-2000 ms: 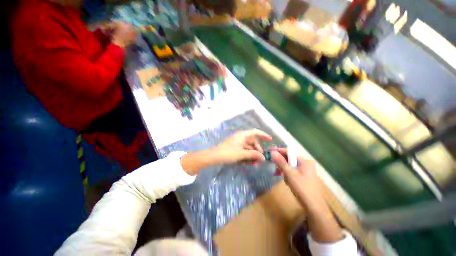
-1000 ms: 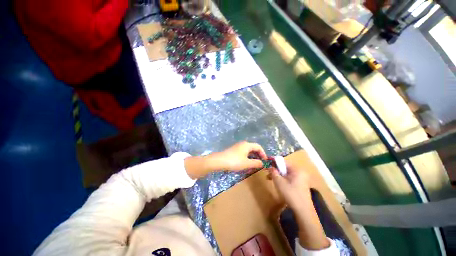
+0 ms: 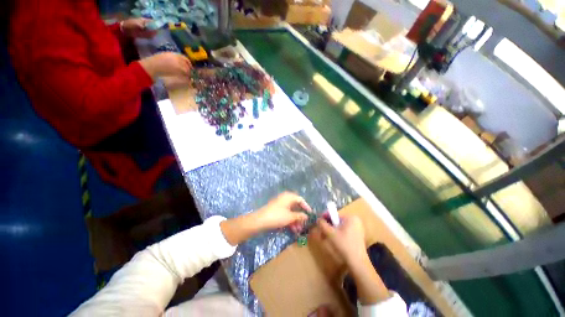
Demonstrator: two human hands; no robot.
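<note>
My left hand (image 3: 280, 212) is over the front edge of the bubble wrap, its fingers closed on a small dark-green wired part (image 3: 303, 239) that hangs partly below the fingertips. My right hand (image 3: 342, 236) is just right of it and almost touches it. It holds a white-handled hand tool (image 3: 333, 213), with the white grip standing up between thumb and fingers. The tool's tip and the exact contact with the part are hidden by the fingers.
Bubble wrap (image 3: 266, 176) and a cardboard sheet (image 3: 291, 278) cover the bench. A black tray (image 3: 396, 272) lies by my right forearm. Wired parts (image 3: 226, 99) are heaped ahead on a white sheet (image 3: 204, 145). A person in red (image 3: 74, 74) works at left; a green conveyor (image 3: 347, 124) runs at right.
The view has tilted up, showing more of the person in red. My hands sit slightly lower and further left in the picture, and the green part now hangs below the left fingers.
</note>
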